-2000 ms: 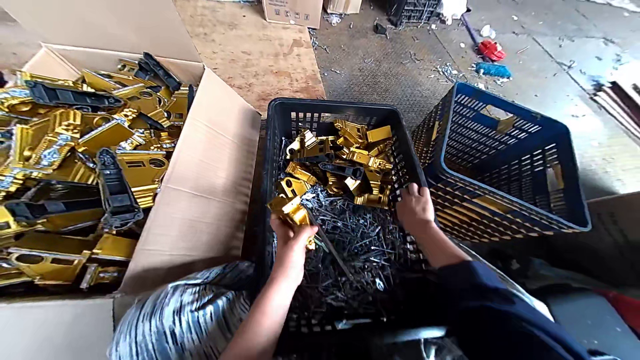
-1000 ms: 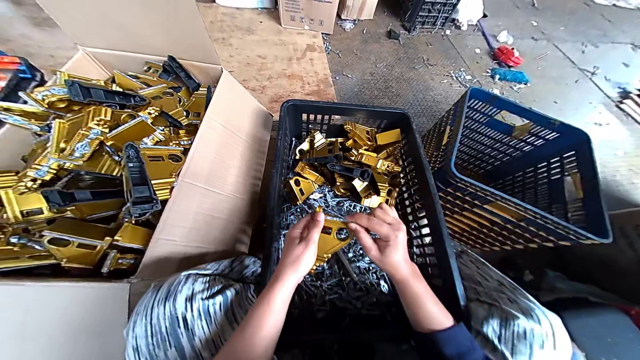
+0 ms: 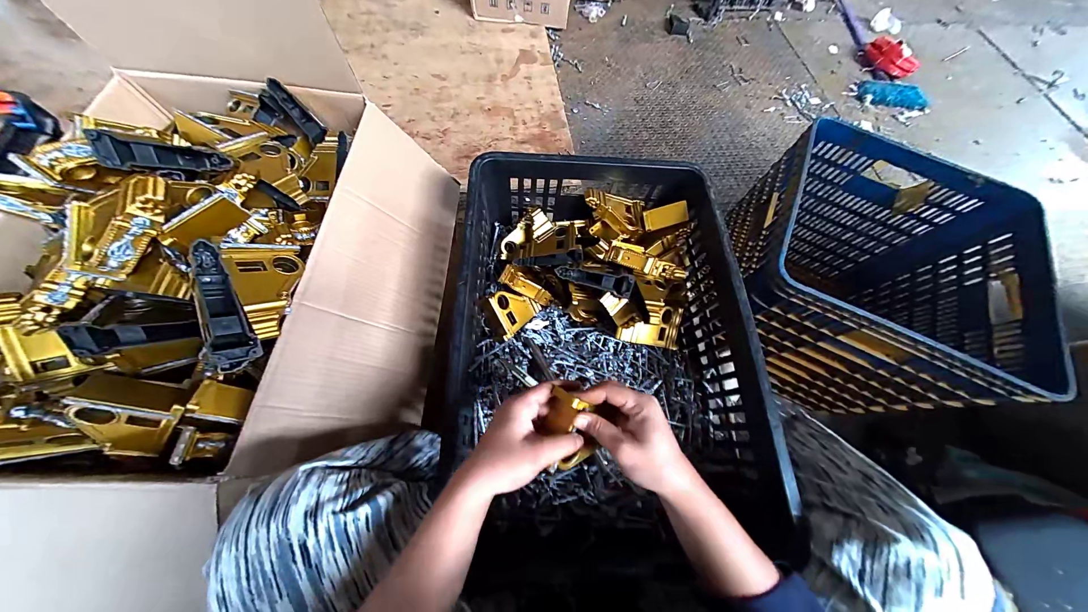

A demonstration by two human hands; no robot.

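Observation:
Both hands meet over the near half of a black plastic crate [image 3: 744, 340]. My left hand [image 3: 523, 442] and my right hand [image 3: 633, 433] grip a gold-coloured plastic part [image 3: 568, 414] between fingers and thumbs; the fingers cover much of it. Beneath them lies a heap of small grey metal pieces, like screws or pins [image 3: 612, 361]. A metal rod-like tool [image 3: 541, 363] rests on this heap, its near end hidden by my left hand. Several gold parts [image 3: 629, 255], with a few black ones [image 3: 599, 279] among them, are piled at the crate's far end.
To the left stands an open cardboard box [image 3: 357, 289] full of gold and black parts [image 3: 136, 229]. Stacked blue plastic crates [image 3: 795, 280] stand close on the right. Scraps, a red thing [image 3: 888, 57] and a teal brush head [image 3: 891, 95] lie on the floor beyond.
My right hand has left the crate's right rim, where it was two seconds ago, and joined my left hand at a gold part. Since one second ago the part has been turned and the hands are closer together.

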